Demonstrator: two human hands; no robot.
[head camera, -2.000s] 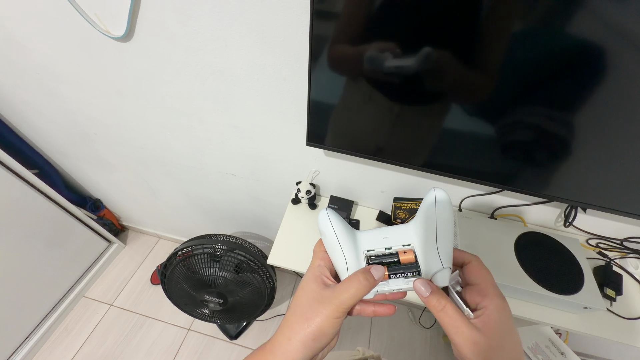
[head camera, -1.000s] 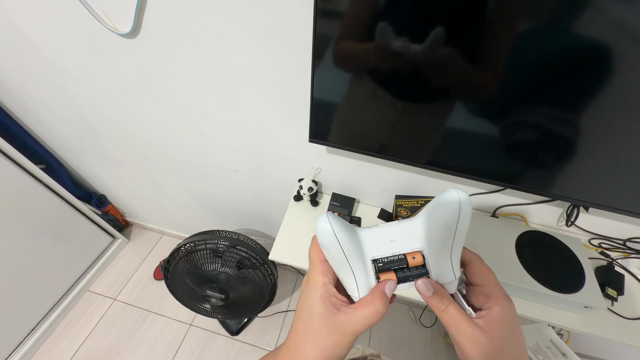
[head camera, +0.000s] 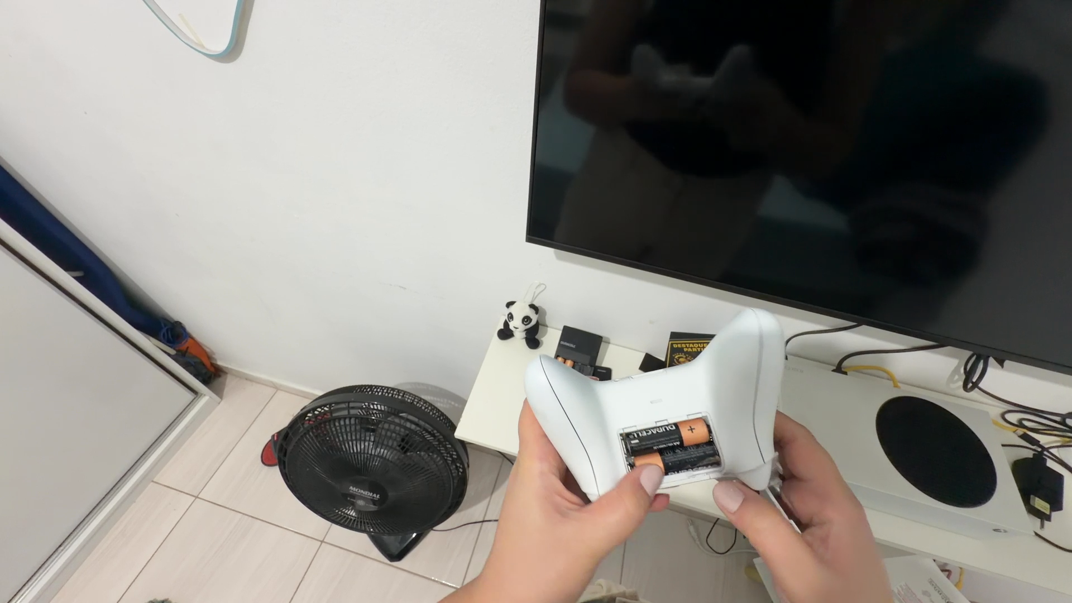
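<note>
A white game controller (head camera: 653, 398) is held back side up between both hands, its battery compartment uncovered. Two Duracell AA batteries lie side by side in it, the upper battery (head camera: 667, 436) with its copper plus end to the right, the lower battery (head camera: 682, 459) with its copper end to the left. My left hand (head camera: 569, 511) grips the left side, thumb tip at the lower battery's left end. My right hand (head camera: 804, 511) holds the right side, thumb at the compartment's lower edge. Partly hidden by the right fingers is a small white piece (head camera: 779, 481).
Behind the controller, a white shelf (head camera: 487, 410) bears a panda figure (head camera: 521, 322), a battery charger (head camera: 578, 347) and a white game console (head camera: 904, 452) with cables beside it. A television (head camera: 754, 167) hangs above. A black fan (head camera: 373, 461) stands on the tiled floor at the left.
The controller has tilted between my hands, and the battery compartment faces the view at a changed angle. My left thumb has moved from across the batteries to the lower battery's left end.
</note>
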